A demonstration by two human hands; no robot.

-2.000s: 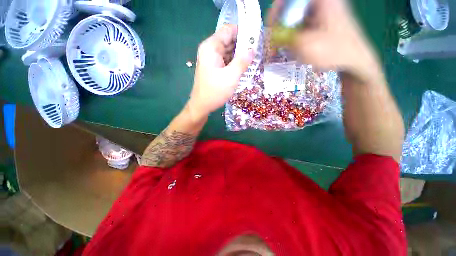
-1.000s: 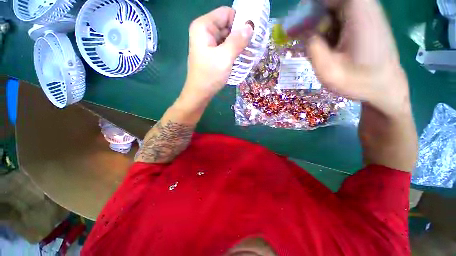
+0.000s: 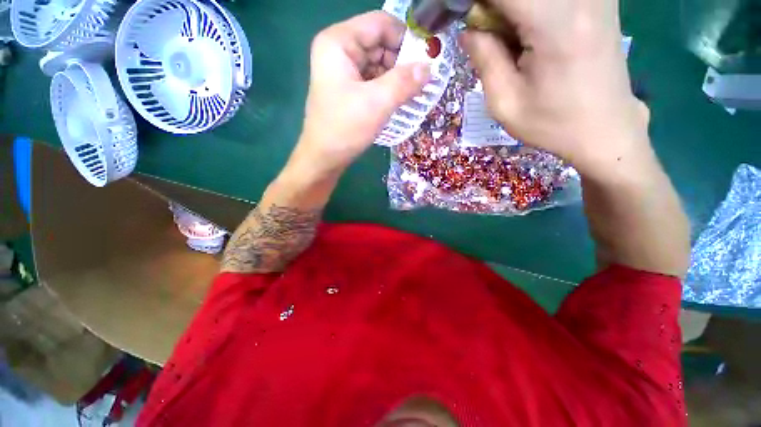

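Observation:
My left hand (image 3: pixel 355 87) holds a white fan housing (image 3: pixel 410 117) on edge, thumb on its slotted side. A copper-red cap (image 3: pixel 433 47) shows on the side of the housing, just above my thumb. My right hand (image 3: pixel 555 75) grips a mallet (image 3: pixel 438 14); its grey head and yellow face are at the housing's side, close to the cap. Whether the face touches the housing I cannot tell. The mallet's handle is mostly hidden in my fist. A clear bag of red and pink caps (image 3: pixel 492 177) with a white label lies under and beside my hands.
Several white fan housings (image 3: pixel 179 67) stand at the left of the green bench (image 3: pixel 275 100). A crumpled clear plastic bag (image 3: pixel 730 250) and a grey-white bracket (image 3: pixel 734 90) are at the right. A brown cardboard box (image 3: pixel 92 250) with a small bagged item is below the bench edge at left.
The mallet has come left, close to the housing's side. The red cap now shows clearly above my left thumb. The view has shifted slightly.

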